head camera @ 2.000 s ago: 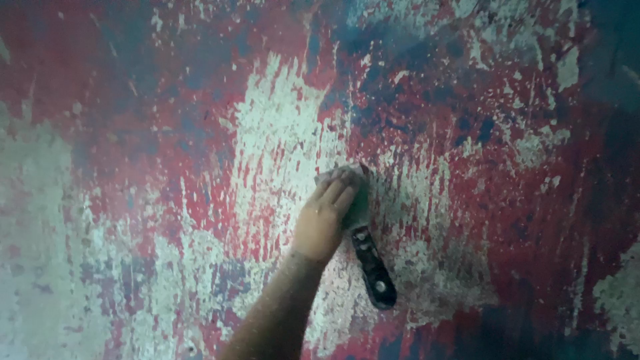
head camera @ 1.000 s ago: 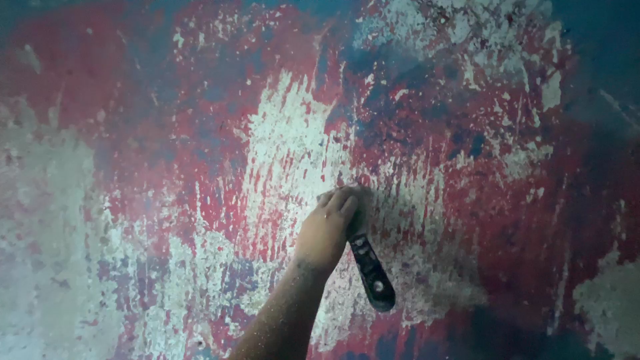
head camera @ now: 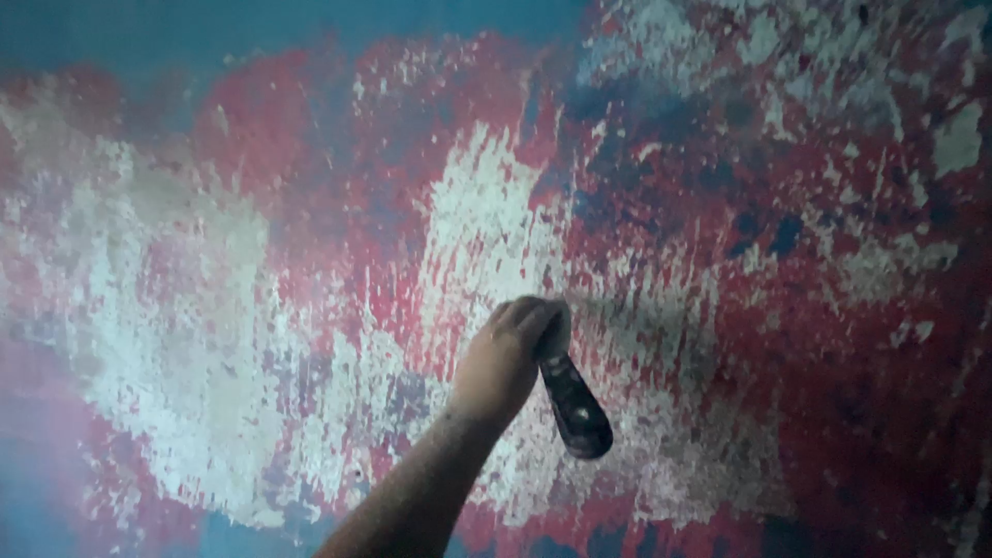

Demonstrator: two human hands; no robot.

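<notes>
My left hand (head camera: 504,353) reaches up from the bottom edge, its back toward me and its fingers bent around the metal blade of a scraper (head camera: 581,418). The scraper's dark handle hangs free below and to the right of the hand, tilted. Fingers and blade are against or very close to the painted wall (head camera: 287,116); the blade's edge and my thumb are mostly hidden. Around the hand the wall shows pale patches with streaky edges among red and blue paint. My right hand is out of view.
The wall fills the view. A broad pale patch (head camera: 178,333) lies to the left, blue paint (head camera: 271,27) runs along the top, and dark red paint (head camera: 876,434) is at the lower right. A shadow falls just right of the hand.
The view has shifted, so more blue paint shows at the top. My left hand still grips the scraper near the same pale patch, slightly lower against it than two seconds ago.
</notes>
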